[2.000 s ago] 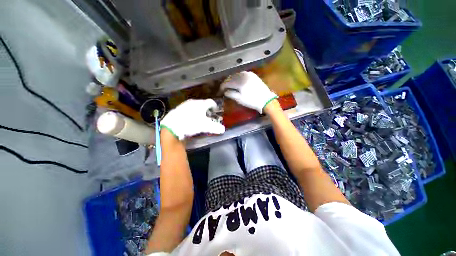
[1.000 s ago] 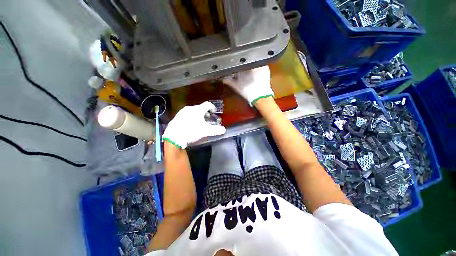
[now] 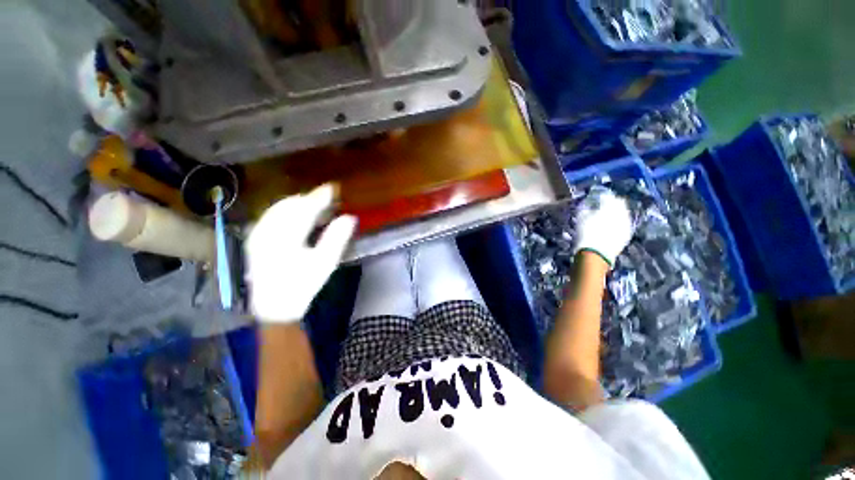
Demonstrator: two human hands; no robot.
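My left hand (image 3: 295,251), in a white glove, is over the left front edge of the press table. Its thumb and fingers are apart and I see nothing in it. My right hand (image 3: 603,225), in a white glove with a green cuff edge, is at the heap of small grey metal workpieces (image 3: 647,309) in the right-hand blue crate. Its fingertips are blurred, so I cannot tell whether it holds a piece. The grey press (image 3: 328,117) stands over an amber sheet (image 3: 422,155), with a red strip (image 3: 441,202) along its front.
A dark round cup (image 3: 210,190) with a light-blue brush (image 3: 222,253) is left of the press, beside a cream-white bottle (image 3: 150,227) and an orange-yellow bottle (image 3: 117,164). A left-hand blue crate (image 3: 112,412) holds pieces. More filled blue crates (image 3: 628,75) are at right.
My right hand has left the press and moved right to the crate. My left hand has drawn back left and opened; the piece seen at its fingers no longer shows. The view has shifted.
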